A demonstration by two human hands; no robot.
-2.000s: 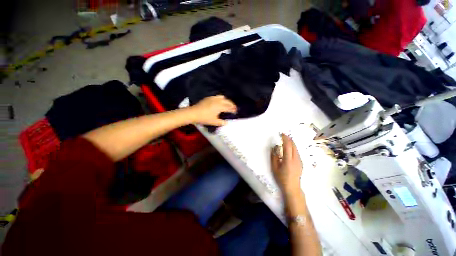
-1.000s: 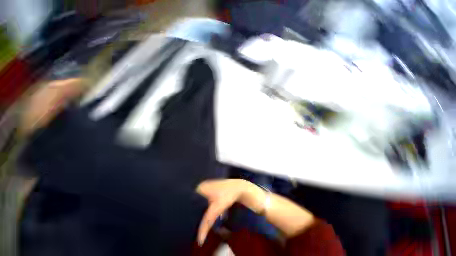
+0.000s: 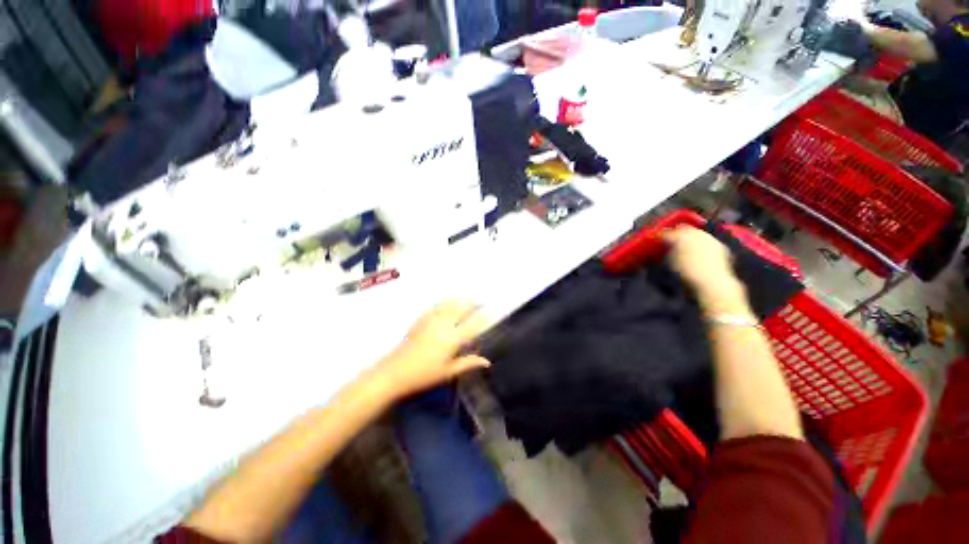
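Black cloth pieces point(image 3: 606, 351) lie heaped over the near side of a red crate point(image 3: 850, 372) at the table's right front. My right hand point(image 3: 703, 266) is on this cloth at the crate's far rim; its fingertips are partly hidden, so I cannot tell whether it grips. My left hand point(image 3: 430, 345) is at the table's front edge, beside the cloth's left end, thumb apart from the fingers, with nothing seen in it. The white sewing machine point(image 3: 308, 181) stands on the white table point(image 3: 287, 351). Red-handled snips point(image 3: 369, 282) lie under its arm.
A dark flat rectangle point(image 3: 560, 205) and a bottle with a red label point(image 3: 574, 96) are beyond the machine's right end. Black strips point(image 3: 30, 425) lie at the table's left end. More red crates point(image 3: 850, 191) stand at the right. Another person's arm point(image 3: 903, 43) shows top right.
The view has swung to the right end of the table. My right hand has moved onto the cloth in the crate. The large dark cloth blurred in front of me a second ago is out of view.
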